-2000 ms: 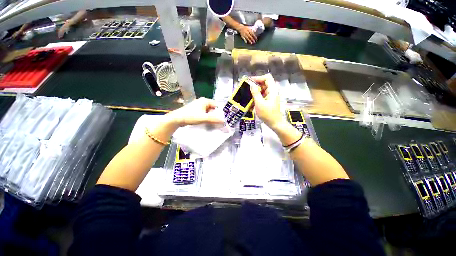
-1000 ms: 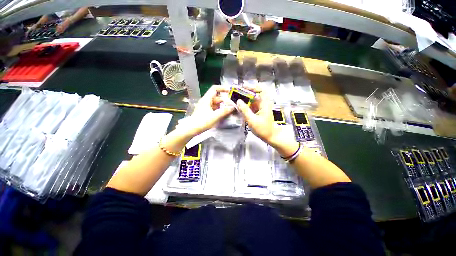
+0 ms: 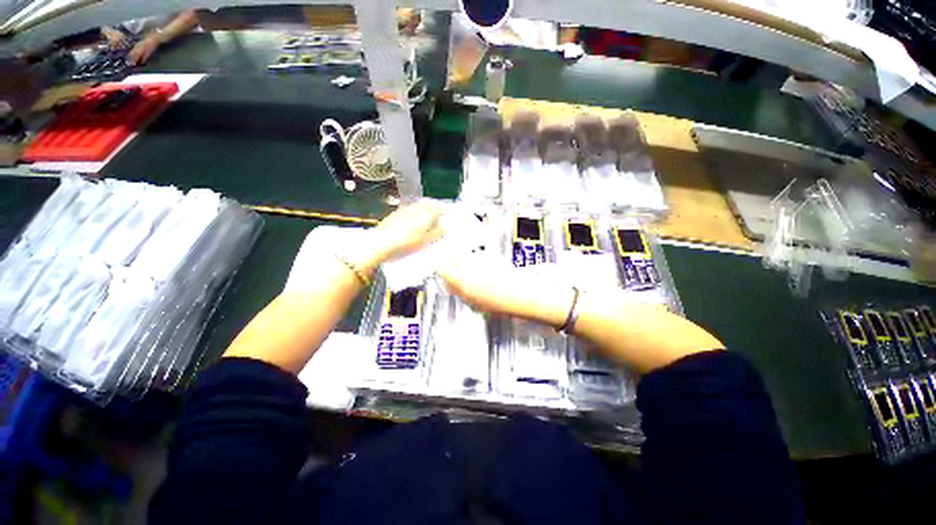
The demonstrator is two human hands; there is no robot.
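Observation:
My left hand (image 3: 411, 230) and my right hand (image 3: 462, 275) are close together over the rear left of the blister tray (image 3: 441, 381). A white sleeved phone (image 3: 467, 228) is between them, its phone mostly hidden. My left hand holds its upper left part; my right fingers are at its lower edge, blurred, and their grip is unclear. A bare keypad phone (image 3: 401, 328) lies in the front left pocket. Bare phones (image 3: 635, 256) also lie in the rear row. The stack of empty sleeves (image 3: 326, 256) lies left of the tray, partly behind my left forearm.
Stacked filled trays (image 3: 113, 282) stand far left. Trays of bare phones (image 3: 885, 381) lie far right. Clear-and-grey packs (image 3: 562, 164) stand behind the tray. A small fan (image 3: 368, 151) is by the metal post (image 3: 393, 123). Loose clear plastic pieces (image 3: 806, 231) lie right rear; a red tray (image 3: 98, 121) is far left rear.
The phone's yellow frame and keys no longer show between my hands; white sleeve covers it. Both hands have moved left and slightly down toward the tray's rear left. The rear phones are more exposed.

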